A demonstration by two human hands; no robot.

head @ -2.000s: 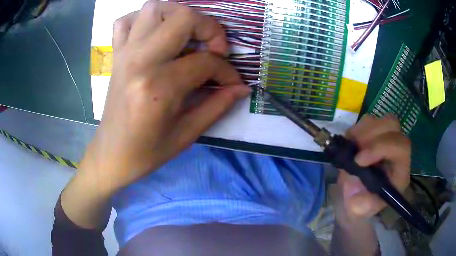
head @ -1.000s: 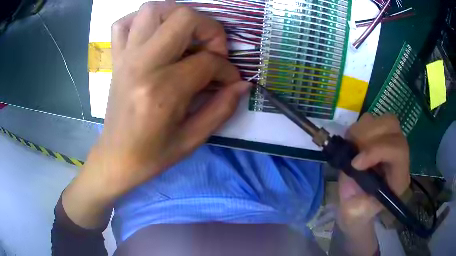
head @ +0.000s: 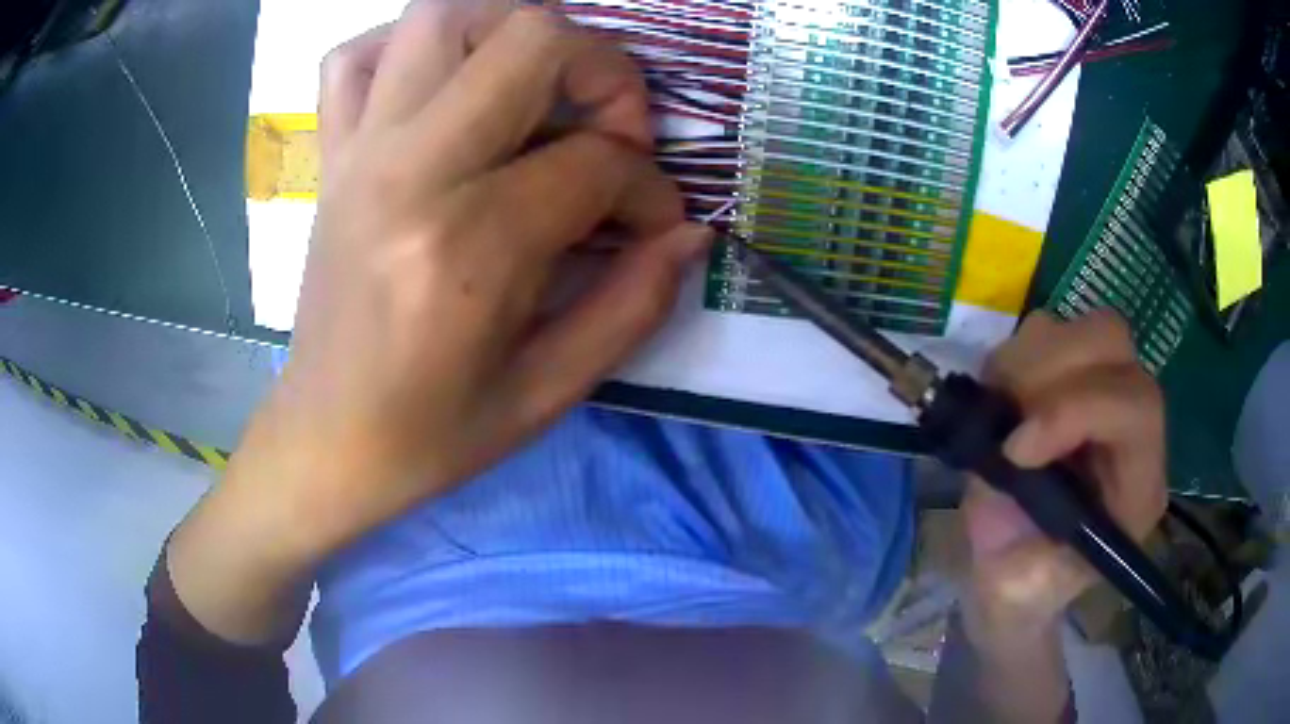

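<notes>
The green PCB panel (head: 863,170) lies on the white work sheet (head: 792,371), with a fringe of red, black and white wire leads (head: 693,78) along its left edge. My left hand (head: 481,241) pinches a short wire lead between thumb and index finger at the panel's lower left edge; most of the lead is hidden by the fingers. My right hand (head: 1068,439) holds the soldering iron (head: 976,431) by its black handle. The iron's thin dark tip is at the panel's left edge, close to my left fingertips. Whether it touches the pad cannot be told.
Yellow tape (head: 997,265) crosses the sheet. Loose leads (head: 1054,71) lie at the upper right. A spare green panel (head: 1132,255) lies on the green mat (head: 128,198) at right, beside a dark item with a yellow label (head: 1234,241). The iron's cord hangs at lower right.
The iron's tip has shifted slightly up along the panel's left edge since the earliest frame, and my left fingertips have moved slightly up with it. Both hands keep their grips.
</notes>
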